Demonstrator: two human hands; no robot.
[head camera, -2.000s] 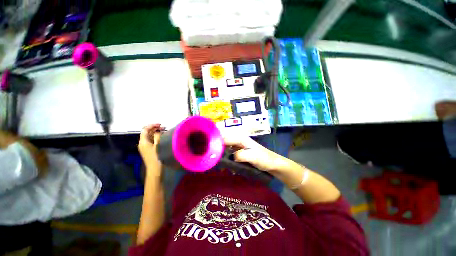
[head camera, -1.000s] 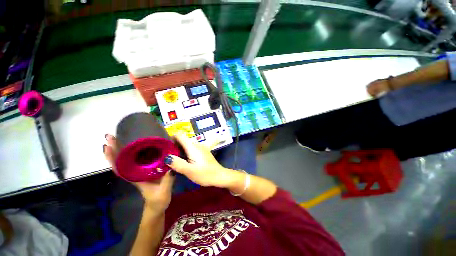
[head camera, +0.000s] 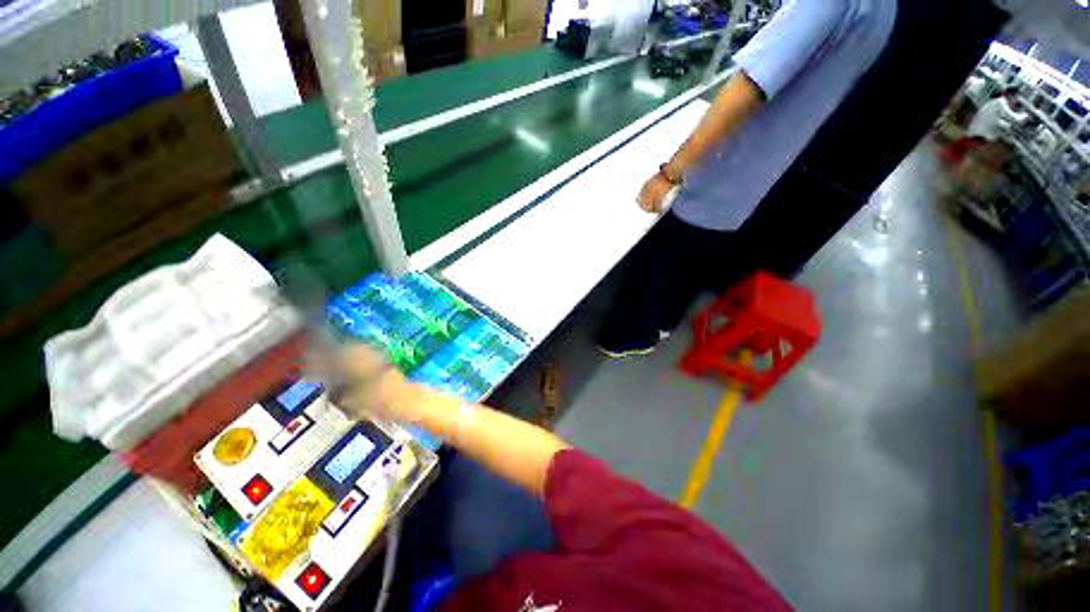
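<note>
My right hand (head camera: 368, 380) is blurred by motion. It reaches over the right end of the rear white tester, beside the blue-green patterned panel (head camera: 416, 325). A dark smear lies around its fingers, and I cannot tell whether it holds a cord or plug. My left hand is out of the picture. The front tester (head camera: 400, 476) has a lit display and a lit red switch (head camera: 312, 580). The rear tester (head camera: 265, 452) also has a lit red switch. A pale cable (head camera: 390, 556) hangs at the front tester's right side. No hair dryer shows.
A white moulded tray (head camera: 167, 335) sits on a red-brown stack (head camera: 221, 412) behind the testers. A metal post (head camera: 359, 155) rises behind the panel. A person (head camera: 747, 132) stands at the bench with one hand on it. A red stool (head camera: 755, 329) stands on the floor.
The view has swung right. The hair dryer in my hands and my left hand have left the picture. My right hand has moved to the testers. The front tester's red switch now shows lit.
</note>
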